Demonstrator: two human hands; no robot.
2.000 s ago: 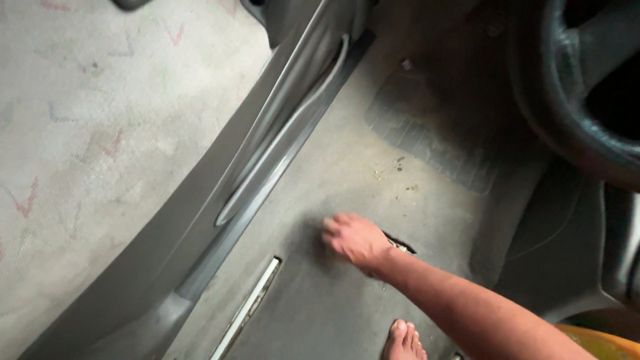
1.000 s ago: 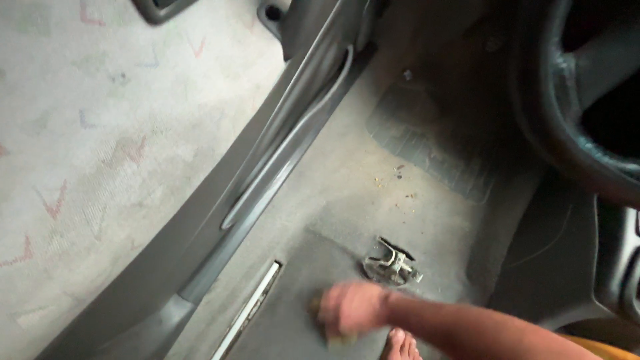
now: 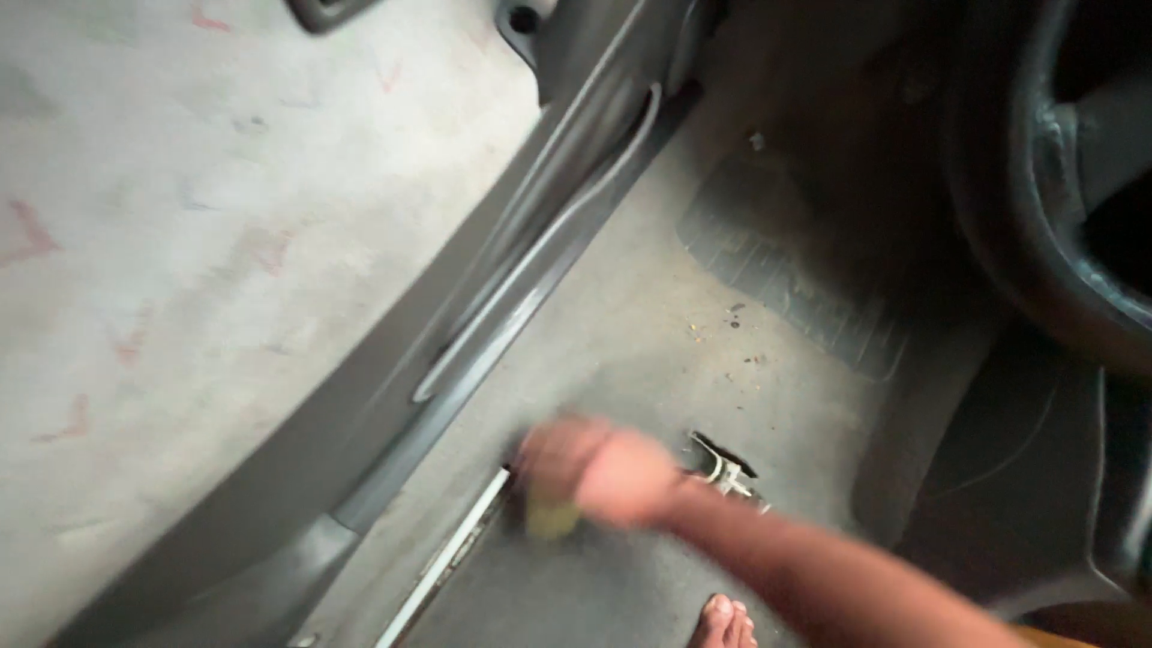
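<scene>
My right hand [image 3: 598,468], blurred by motion, is low over the grey car floor covering [image 3: 621,576]. Its fingers are closed on a yellowish thing [image 3: 551,517], perhaps a brush or sponge, which shows below them. Just left of the hand a pale metal seat rail [image 3: 445,558] runs down to the frame's lower edge. Behind the wrist a metal bracket [image 3: 731,477] sits in an opening in the floor covering. Crumbs of debris [image 3: 736,322] lie above the bracket. My left hand is out of view.
A steering wheel [image 3: 1026,207] fills the upper right. The door sill [image 3: 360,423] crosses diagonally, with marked pale ground [image 3: 225,198] beyond it. A ribbed heel pad [image 3: 792,279] lies toward the dark footwell. A bare foot [image 3: 724,621] is at the bottom.
My right hand covered part of the bracket area two seconds ago, was lower near the foot one second ago, and is now higher, beside the rail's upper end.
</scene>
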